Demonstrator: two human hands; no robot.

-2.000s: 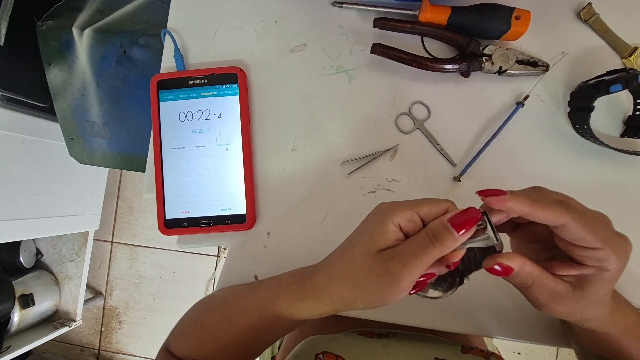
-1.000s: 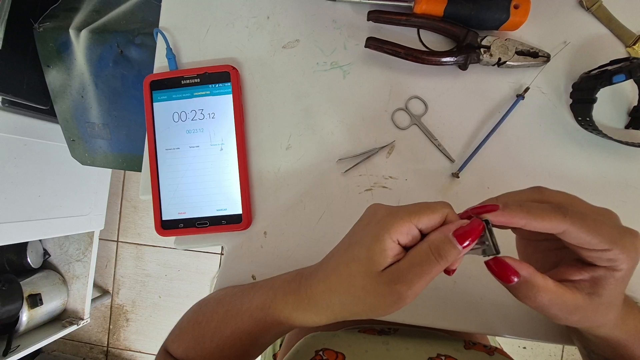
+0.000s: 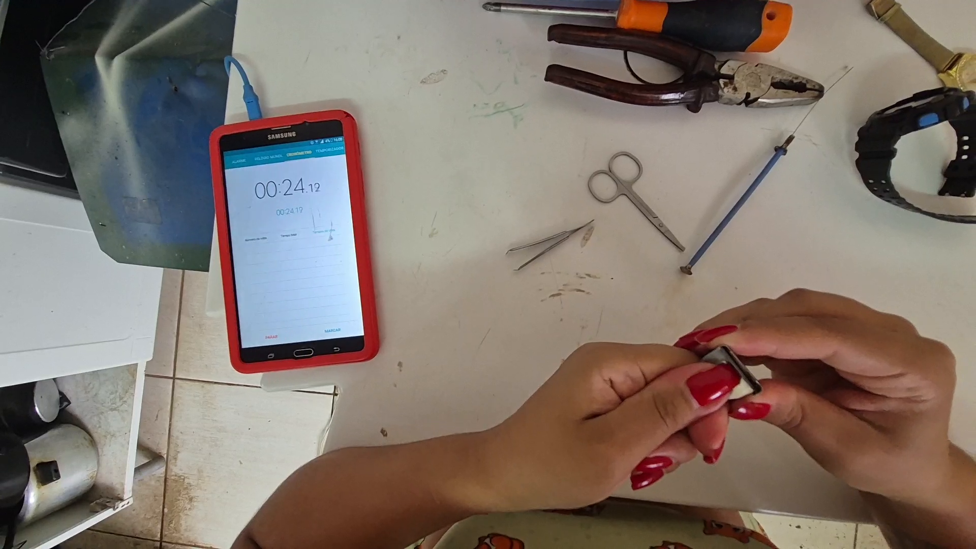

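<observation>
Near the table's front edge, my left hand (image 3: 633,427) pinches a small metal piece (image 3: 733,371) between thumb and fingers. The thumb and forefinger of my right hand (image 3: 854,381) grip its other side. The piece looks silvery with a dark rim, and the fingers cover most of it, so its kind is unclear. Above the hands lie small scissors (image 3: 637,200), metal tweezers (image 3: 550,244) and a thin blue-handled tool with a fine wire tip (image 3: 733,210).
A tablet in a red case (image 3: 293,244) shows a running stopwatch. Combination pliers (image 3: 686,72) and an orange-black screwdriver (image 3: 701,23) lie at the back. A black wristwatch (image 3: 877,152) and a gold-coloured watch (image 3: 926,38) lie at the right. Metal pots (image 3: 61,465) stand below left.
The dark, band-like part seen below my fingers two seconds ago no longer shows. The small piece has turned between my fingertips, and both hands remain close together.
</observation>
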